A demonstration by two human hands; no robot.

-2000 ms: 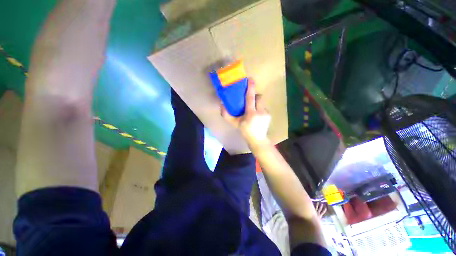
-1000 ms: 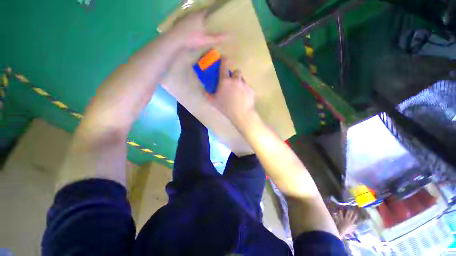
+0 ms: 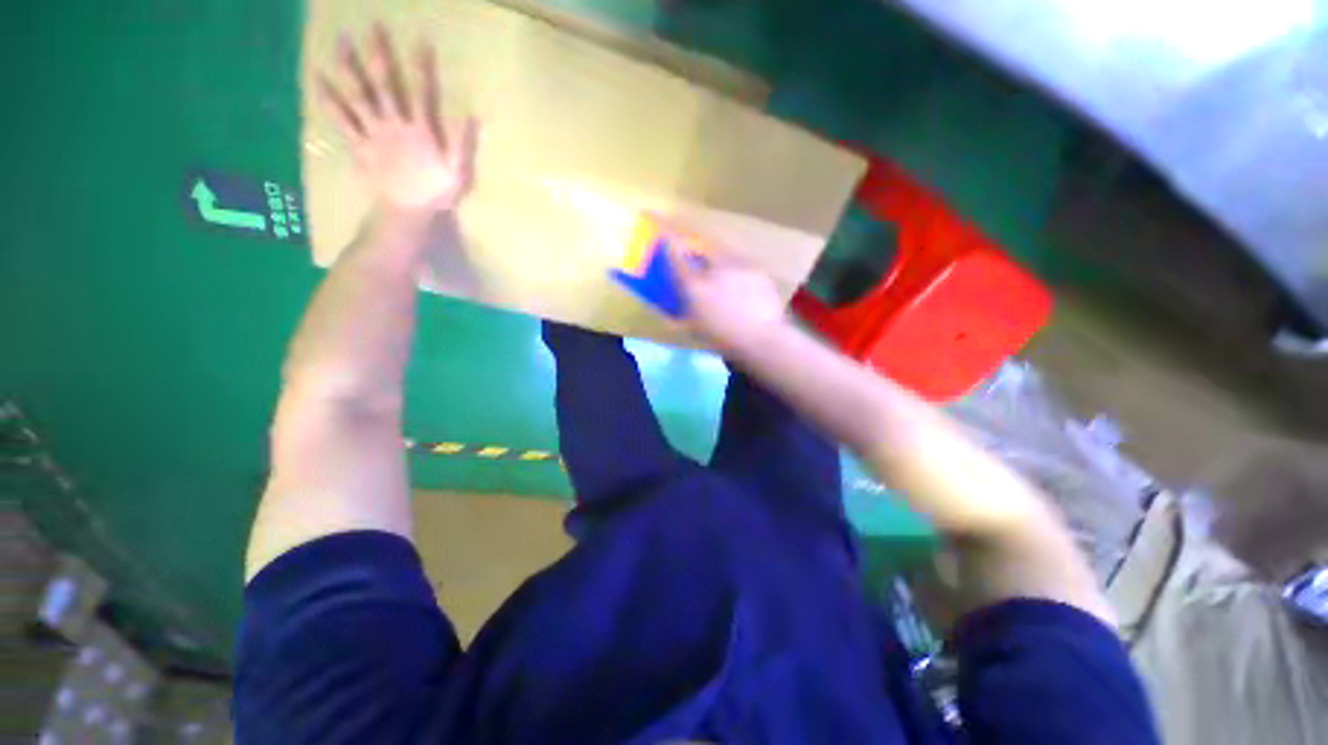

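A large brown shipping carton (image 3: 539, 160) lies in front of me, its top face up, with a glossy strip across part of it. My left hand (image 3: 401, 146) rests flat on the carton's left part, fingers spread, holding nothing. My right hand (image 3: 721, 291) grips a blue tape dispenser (image 3: 653, 280) with a yellow-orange part, over the carton's near right part. The picture is blurred, so the tape itself and the contact with the carton are unclear.
A red stool (image 3: 954, 313) stands at the carton's right end. A shiny metal surface (image 3: 1165, 88) is at the top right. Brown cartons lie near my legs and at the lower left. The green floor (image 3: 146, 335) bears a white arrow marking and yellow-black tape.
My view has turned, so the carton lies more sideways and the red stool shows. My left hand has come onto the carton and spread flat. The dispenser stays in my right hand.
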